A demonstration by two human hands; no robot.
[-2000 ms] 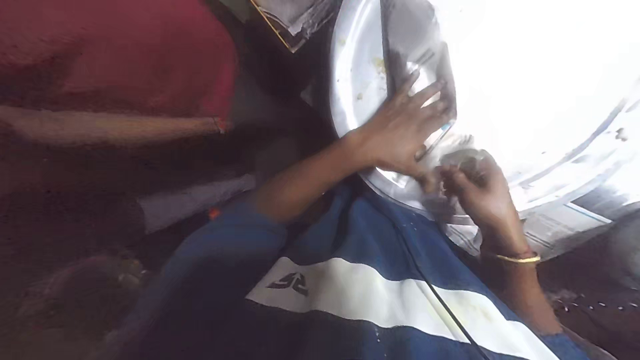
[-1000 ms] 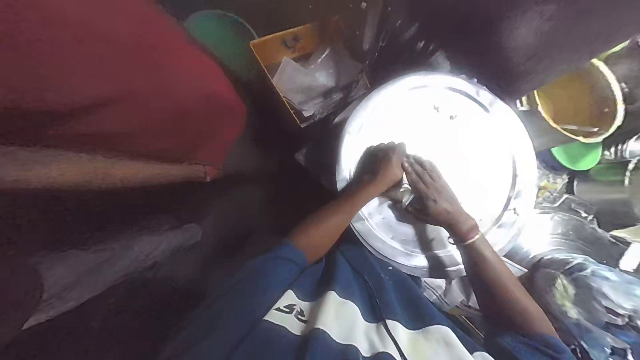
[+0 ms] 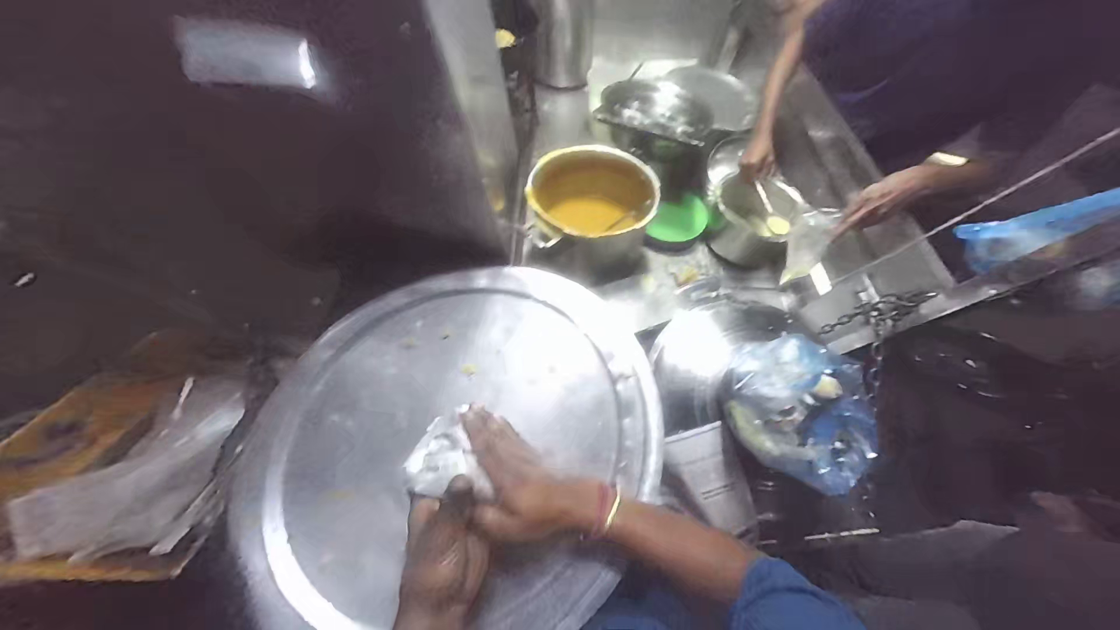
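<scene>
A large round metal tray (image 3: 350, 411) with a raised rim and a few crumbs on it lies before me. Over its lower middle, my left hand (image 3: 444, 556) grips the lower edge of a small, crumpled, shiny whitish packet (image 3: 442, 459), which looks like foil or thin plastic. My right hand (image 3: 516, 486) lies against the packet's right side with its fingers stretched out; whether it grips the packet is unclear. The two hands touch or nearly touch. A red band and a yellow bangle circle my right wrist.
Beyond the tray stand a pot of orange-yellow liquid (image 3: 593, 210), a green lid (image 3: 678, 219) and metal pots. Another person's hand holds a utensil in a pot (image 3: 752, 241); their other hand is by a clear bag (image 3: 809, 245). A blue plastic bag (image 3: 801, 411) is right; a yellow crate (image 3: 70, 437) with papers left.
The view has swung far, so the pots and the other person's hands now show. The whitish packet is plainer between my hands, and my right fingers are spread less closely over my left hand.
</scene>
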